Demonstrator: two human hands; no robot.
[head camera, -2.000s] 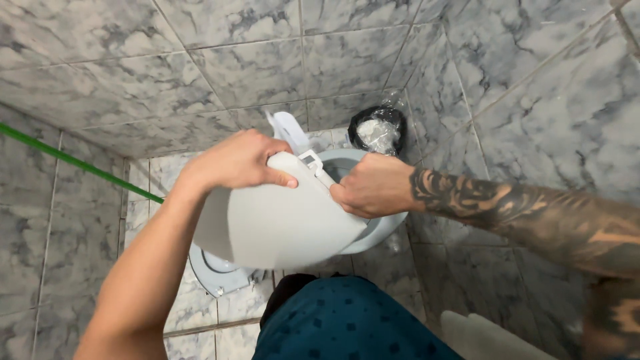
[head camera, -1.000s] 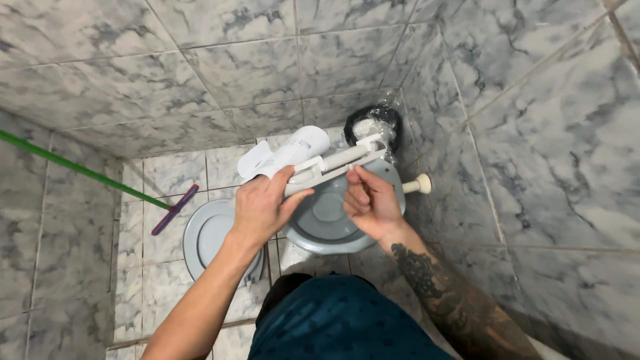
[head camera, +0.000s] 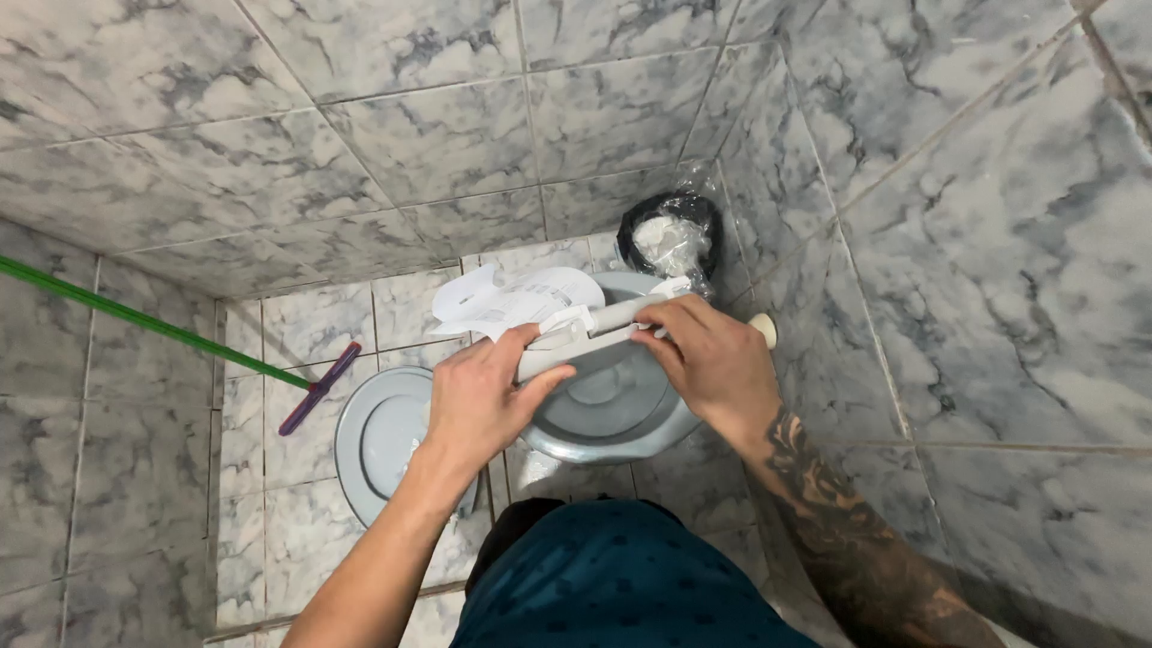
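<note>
A white plastic toilet seat (head camera: 536, 363), seen nearly edge-on at its hinge end, is held above the grey toilet bowl (head camera: 607, 400). My left hand (head camera: 486, 387) grips its left end, thumb on the near side. At the hinge part on the right, my right hand (head camera: 706, 355) has its thumb and fingertips pinched; fingers hide what exactly they hold. Behind the seat lies a printed paper sheet (head camera: 531, 297), curled at its left end, its support partly hidden.
A bin with a black liner (head camera: 630, 216) holds white waste in the back corner. An old grey toilet seat (head camera: 353, 441) lies on the floor at left, near a purple squeegee (head camera: 315, 396) with a green handle (head camera: 162, 333). A cream round fitting (head camera: 765, 329) is right of the bowl.
Two seconds ago the white seat showed its broad face; it has since been turned nearly edge-on. Since one second ago, my right hand has closed in on the hinge part.
</note>
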